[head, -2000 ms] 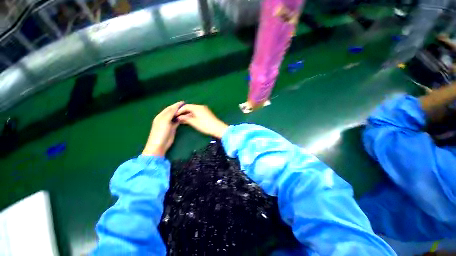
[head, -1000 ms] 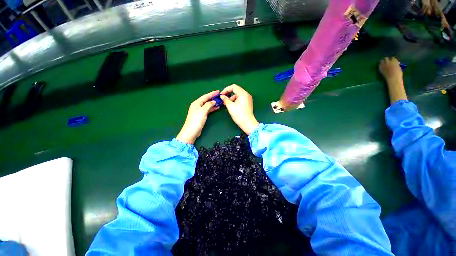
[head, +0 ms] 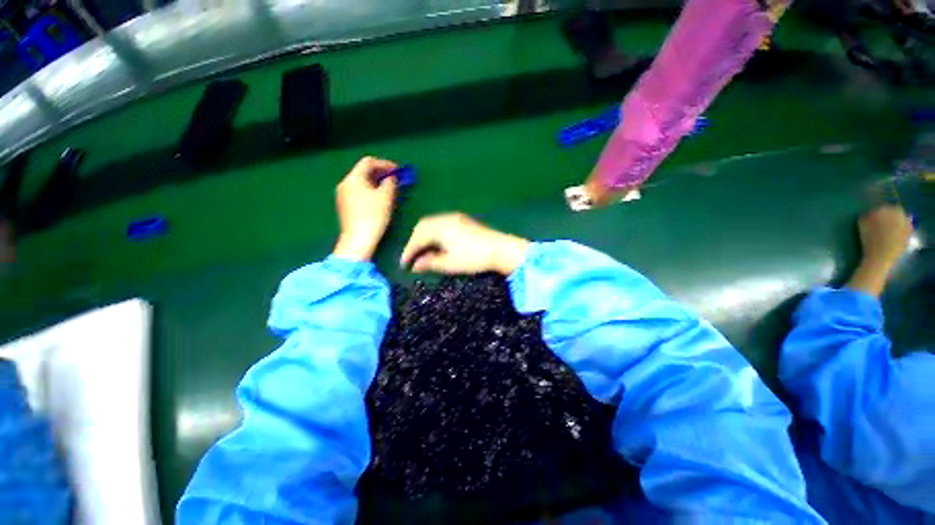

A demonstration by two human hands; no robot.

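My left hand (head: 364,210) is over the green belt (head: 251,190) and holds a small blue board (head: 403,176) at its fingertips, the board sticking out to the right. My right hand (head: 459,246) is blurred, fingers curled downward, just above the far end of the pile of black parts (head: 472,400). Whether it holds a small part cannot be told. The pile lies between my forearms, dark with pale glints.
Another blue board (head: 147,228) lies at left. More blue (head: 590,127) shows beside the pink-wrapped post (head: 677,92). Black rectangular items (head: 305,105) lie on the far lane. A white slab (head: 108,400) is at left. A neighbour's hand (head: 884,241) is at right.
My hands were together on the blue board and have parted. The left has moved left with the board, and the right has come down toward the pile. The neighbour's hand has moved right and nearer.
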